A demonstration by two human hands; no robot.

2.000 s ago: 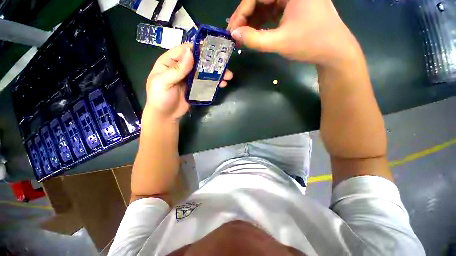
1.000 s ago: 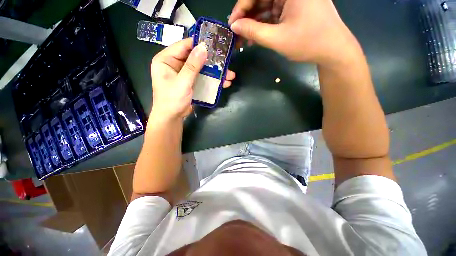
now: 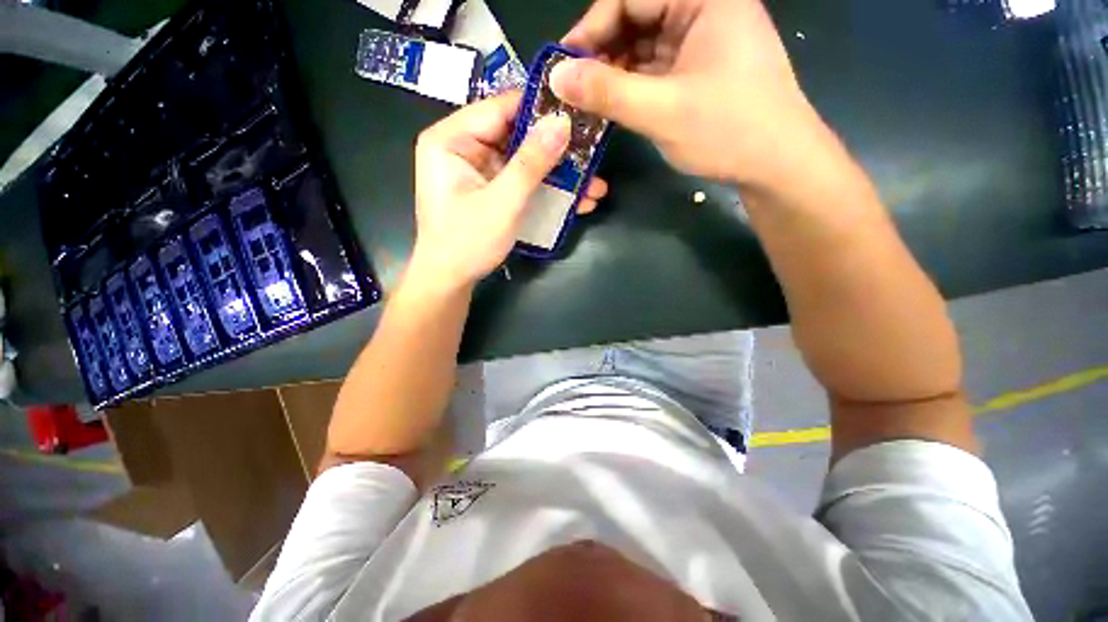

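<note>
A blue phone housing (image 3: 543, 250) with a mainboard (image 3: 550, 216) seated in it is held above the bench, its pale screen end towards me. My left hand (image 3: 468, 201) grips it from the left, thumb on the board's middle and a fingertip showing at the right edge. My right hand (image 3: 680, 91) is at the housing's top end, thumb pressed on the silvery part and fingers behind the edge. The thumbs hide part of the board. I cannot see any tool in the right hand.
A glossy black tray (image 3: 328, 249) at left holds a row of blue housings (image 3: 264, 253). Loose boards (image 3: 417, 66) lie fanned beyond my left hand. A clear ribbed tray (image 3: 1084, 134) is at far right. A tiny pale speck (image 3: 699, 197) lies on the dark green bench (image 3: 656, 273).
Within the shifted view, my right hand has closed in on the housing, and its thumb has moved from the top right edge onto the board. My left thumb has moved onto the board.
</note>
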